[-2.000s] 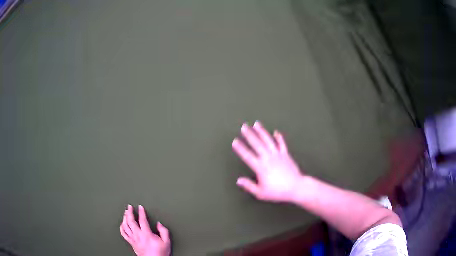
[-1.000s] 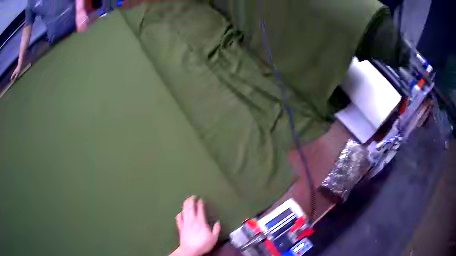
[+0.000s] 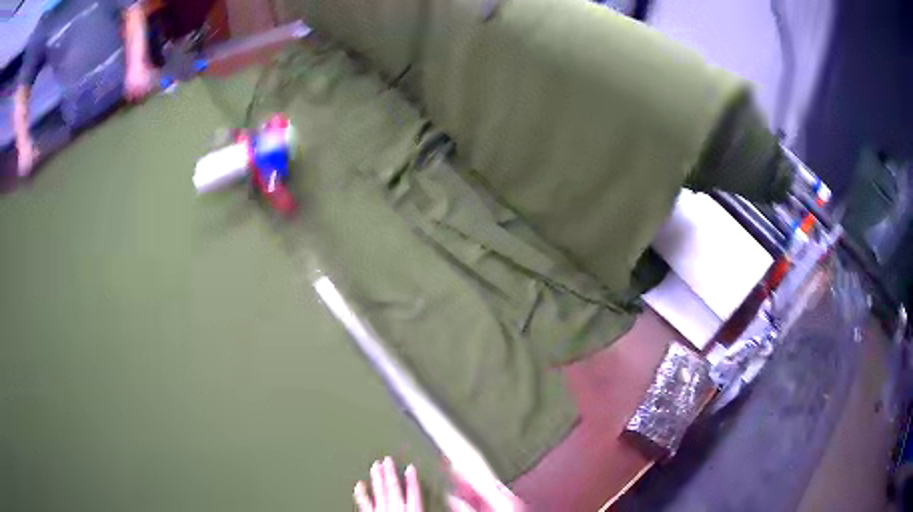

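Green fabric [image 3: 150, 330] lies flat and smooth on the left. A long pale bar [image 3: 385, 370], apparently the cutter rail, runs diagonally across it, blurred toward its far end. The red and blue end cutter [image 3: 268, 160], with its white cylinder handle, is blurred near the far side. My left hand [image 3: 388, 488] is at the bottom edge over the fabric, empty, fingers apart, cut off by the picture's edge. My right hand [image 3: 483, 492] is blurred and cut off at the bar's near end. Whether it grips the bar cannot be told.
Wrinkled green fabric [image 3: 450, 270] lies right of the bar, with the thick fabric roll [image 3: 571, 120] beyond. A shiny wrapped weight [image 3: 673, 400] sits at the brown table's corner [image 3: 601, 400], near a white panel [image 3: 713, 260]. A person [image 3: 85, 60] stands at the far left edge.
The end cutter has gone from the near table edge to the far side. The pale bar now shows across the fabric. My right hand has come into view at the bottom; my left hand is lower in view.
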